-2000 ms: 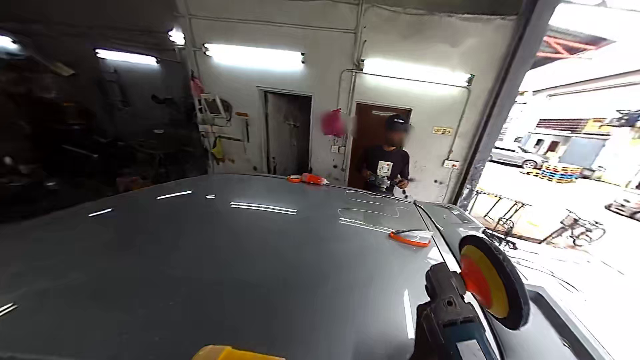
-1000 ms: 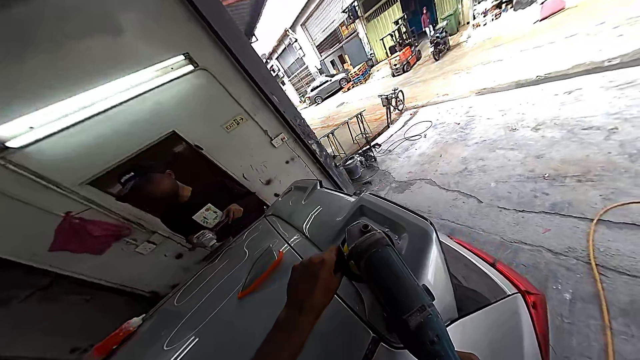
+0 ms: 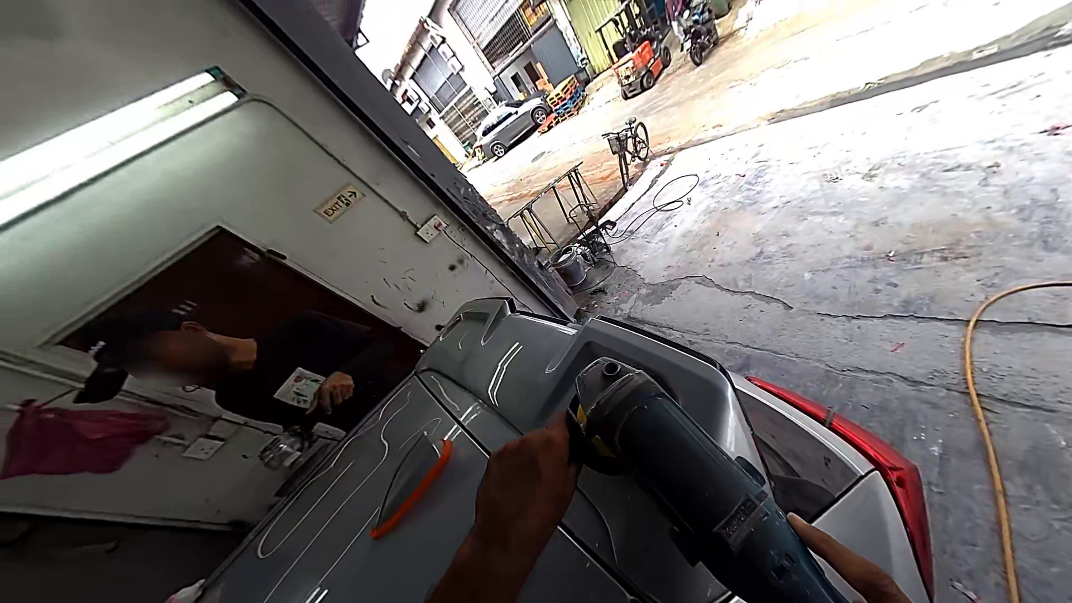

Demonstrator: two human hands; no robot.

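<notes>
My left hand (image 3: 528,477) is closed around the front side handle of a dark blue power polisher (image 3: 695,477). My right hand (image 3: 846,557) grips the rear of its body, at the lower right, with only fingers in view. The polisher's head lies over the rear spoiler (image 3: 553,360) of a grey car; its pad is hidden beneath, so contact cannot be told. Left of my left hand, a shark-fin antenna (image 3: 412,477) edged with orange tape stands on the car roof (image 3: 335,519). A red tail light (image 3: 888,461) shows right of the polisher.
A person (image 3: 276,368) in dark clothes stands beyond the roof at the left, holding something. A metal can (image 3: 569,264) and a metal frame (image 3: 557,201) stand by the doorway. An orange hose (image 3: 984,435) runs along the concrete floor at the right.
Two seconds ago the polisher's orange and yellow pad showed upright at the roof's right side; now its head is over the spoiler with my hands on it. The view has swung right and tilted.
</notes>
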